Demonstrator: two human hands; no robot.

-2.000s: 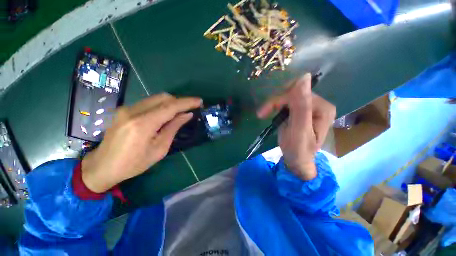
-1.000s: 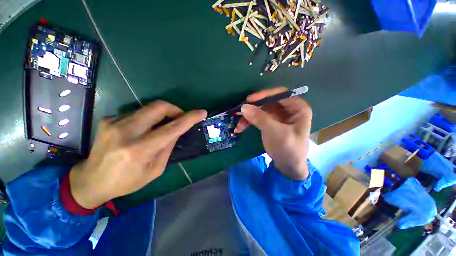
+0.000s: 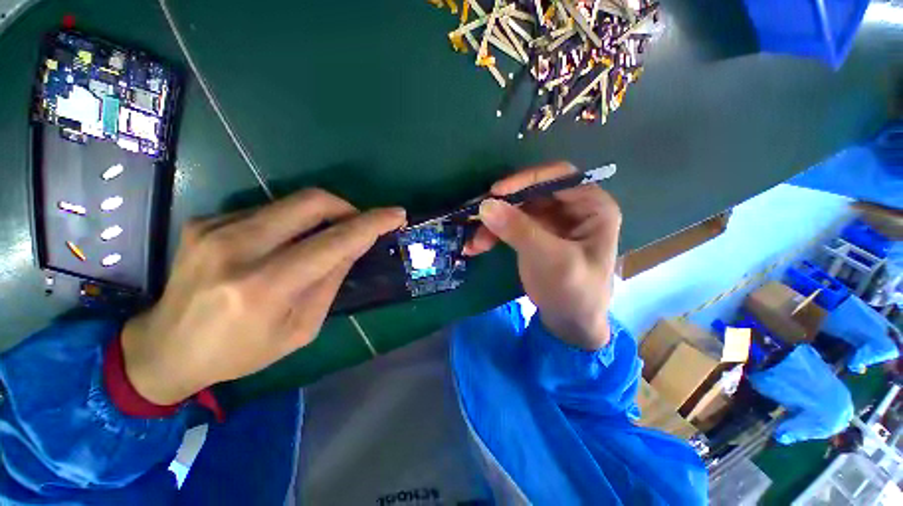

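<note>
An open black phone body (image 3: 371, 287) lies crosswise on the dark green bench in front of me, its mainboard (image 3: 433, 259) with a bright square at the right end. My left hand (image 3: 252, 287) lies over its left part, the index fingertip at the board's upper edge. My right hand (image 3: 559, 247) holds dark slim tweezers (image 3: 540, 192) between thumb and fingers. Their tip reaches the phone's upper edge beside my left fingertip. Whether the tip grips a part is too small to tell. My hand hides much of the phone.
A pile of cream flex parts (image 3: 564, 59) lies beyond my hands, beside a blue bin (image 3: 807, 28). Another open phone (image 3: 99, 168) lies at the left with small loose pieces in its bay. Cardboard boxes (image 3: 683, 361) are below at right.
Since two seconds ago my right hand has moved left to the phone and brought the tweezers to its upper edge. My left hand stays over the phone. The view has shifted.
</note>
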